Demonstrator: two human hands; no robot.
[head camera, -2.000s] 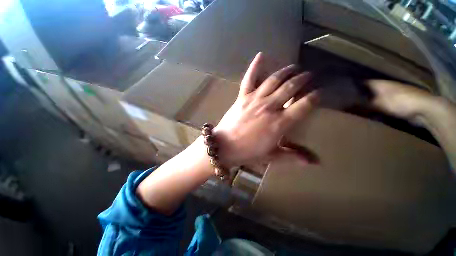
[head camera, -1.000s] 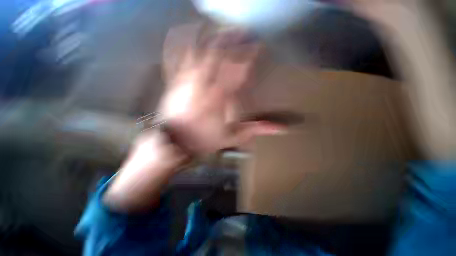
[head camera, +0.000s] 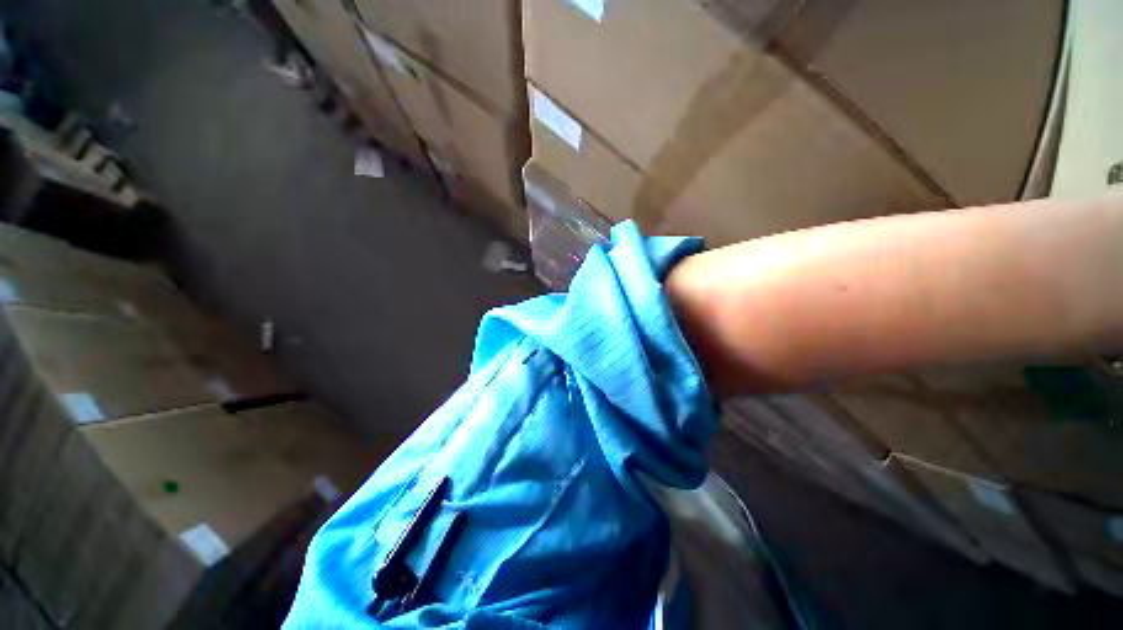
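Note:
A bare forearm (head camera: 899, 295) in a rolled blue sleeve (head camera: 554, 455) crosses from bottom centre to the right edge, apparently my left. Its hand is cut off by the right edge, with a bit of beading showing there. My right hand is out of the picture. Behind the forearm stand large brown cartons (head camera: 727, 86) in a stack, with a white label (head camera: 557, 119) and a darker band on one side. Whether the left hand touches or holds anything is hidden.
A grey floor aisle (head camera: 296, 222) runs at the left with paper scraps (head camera: 368, 161). Stacked cartons (head camera: 209, 443) with white labels stand at lower left. A wooden pallet (head camera: 92, 160) is at upper left. More cartons (head camera: 973, 492) lie at lower right.
The view has swung to stacked cartons and the aisle. The open carton with flaps and both hands have left the picture. One forearm now reaches out to the right.

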